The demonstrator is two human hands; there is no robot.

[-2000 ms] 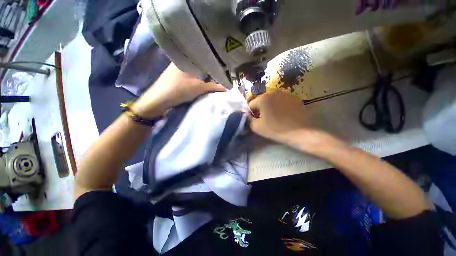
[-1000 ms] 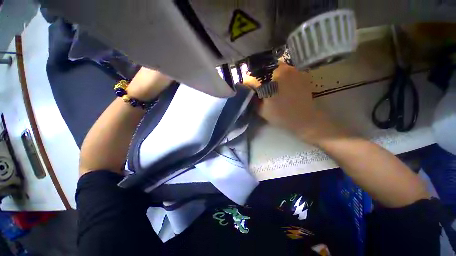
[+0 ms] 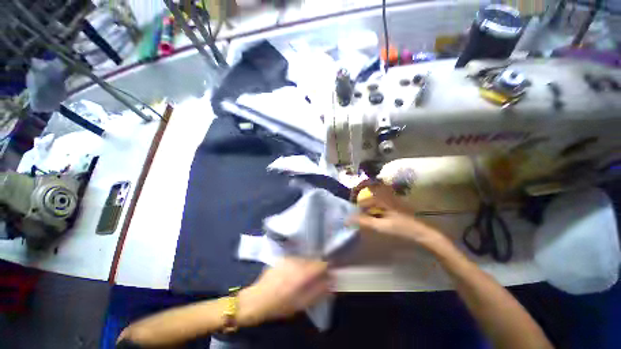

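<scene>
The cream sewing machine (image 3: 422, 133) stands at the right, its needle area just above my right hand. My right hand (image 3: 385, 213) holds the garment's edge just below the needle area, with bent fingers. My left hand (image 3: 293, 290) is nearer the table's front edge, with a gold bracelet at the wrist; it grips the lower part of the white and grey garment piece (image 3: 320, 221), and is blurred. Dark grey cloth (image 3: 218, 204) lies flat left of the needle, with a bunched dark piece (image 3: 255, 71) behind it. The fingertips and the seam edge are too blurred to see exactly.
Black-handled scissors (image 3: 487, 234) lie right of the machine bed. White rounded cloth (image 3: 577, 238) lies at the right edge. A motor-like machine part (image 3: 51, 203) is at left. A dark thread cone (image 3: 491, 31) stands behind the machine head.
The view has pulled back, showing the whole machine head. My left hand has moved from beside the needle down towards the front edge. The garment piece is bunched up and my right hand is lower.
</scene>
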